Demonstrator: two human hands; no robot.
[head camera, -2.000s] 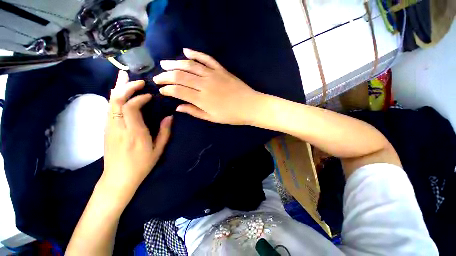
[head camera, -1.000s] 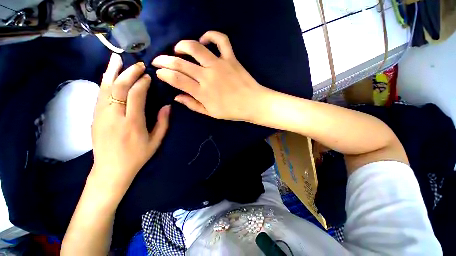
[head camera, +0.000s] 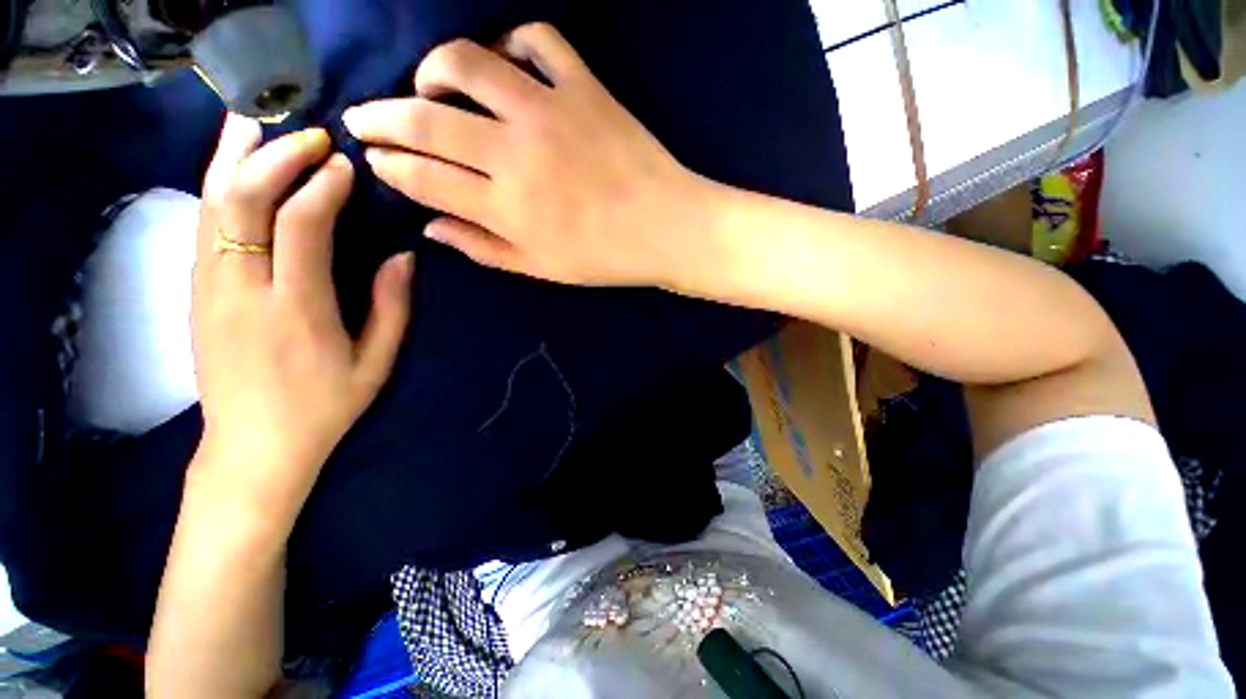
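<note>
A large dark navy garment (head camera: 451, 464) spreads over the table and hangs over its front edge. Its rounded opening at the left shows white table, with checked fabric (head camera: 68, 321) at the rim. My left hand (head camera: 280, 287) lies on the cloth just below the machine's grey knob (head camera: 260, 66), fingers bent, fingertips at the cloth. My right hand (head camera: 526, 164) lies on the cloth to its right, fingers bent, fingertips near the left hand's. Both press on the garment. A thin pale thread (head camera: 569, 396) lies on the cloth. The needle and stitching point are hidden.
White table (head camera: 888, 103) with brown bands is at the upper right. A brown cardboard box (head camera: 820, 444) stands below the table edge. A dark cloth heap (head camera: 1175, 355) lies at the right, near a red and yellow packet (head camera: 1063, 212). A dark green handle (head camera: 738, 669) is at my front.
The machine head, both hands and the opening sit further up and left in view. The hands stay on the cloth by the knob; the right hand's upper fingers are more bent than at first.
</note>
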